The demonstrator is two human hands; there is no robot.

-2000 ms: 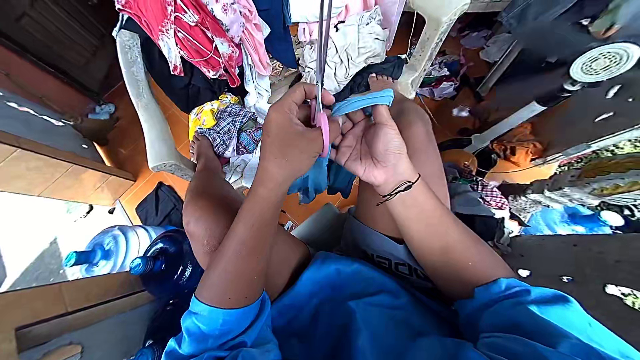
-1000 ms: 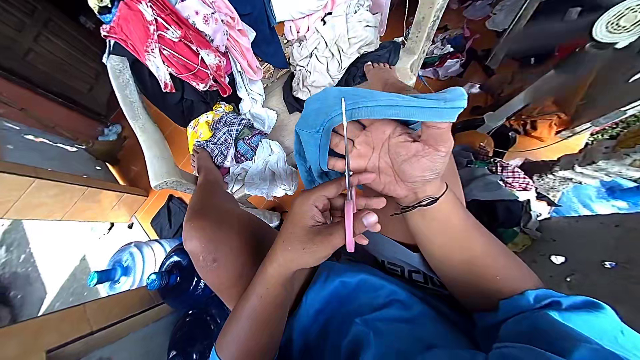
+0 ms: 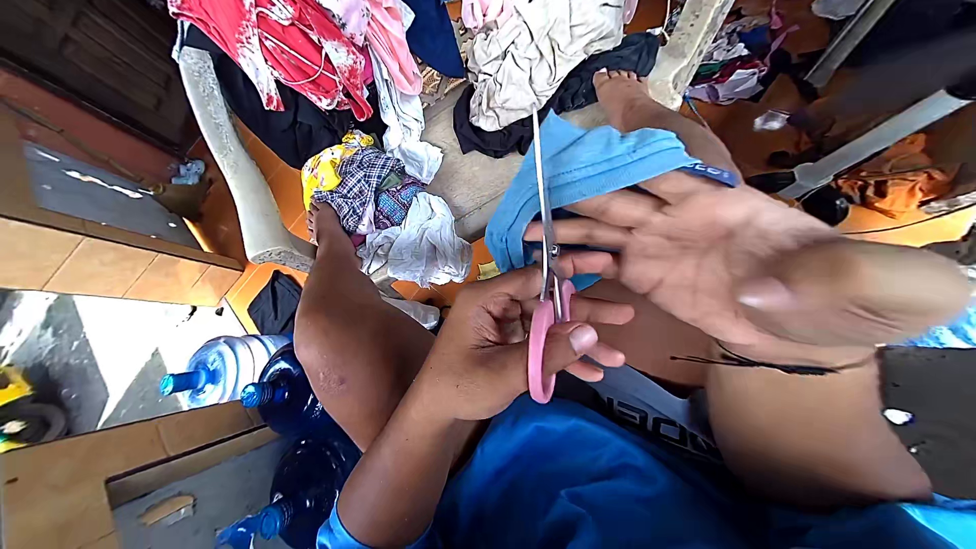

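My left hand (image 3: 503,343) holds scissors (image 3: 542,347) with pink handles. Their metal blades point up and look nearly closed, passing in front of a light blue cloth (image 3: 602,164) with a hemmed edge and a dark blue tab at its right end. The cloth hangs over the fingers of my right hand (image 3: 686,252), whose palm faces up with the thumb stretched out to the right, blurred. Several fingers of the right hand show in front of the cloth, close to the blades; the cloth hides other fingertips. A thin black cord is round the right wrist.
Beyond my hands, red (image 3: 305,53), cream (image 3: 526,57) and black clothes lie on a pale bench. A small pile with a plaid cloth (image 3: 362,183) lies by my foot. Large blue water bottles (image 3: 293,393) stand at left. A metal pole (image 3: 877,141) crosses the upper right.
Two seconds ago my hands were close together at the blue cloth. My left hand with the scissors has since come down and away; the right palm has opened out, its thumb now swung to the right.
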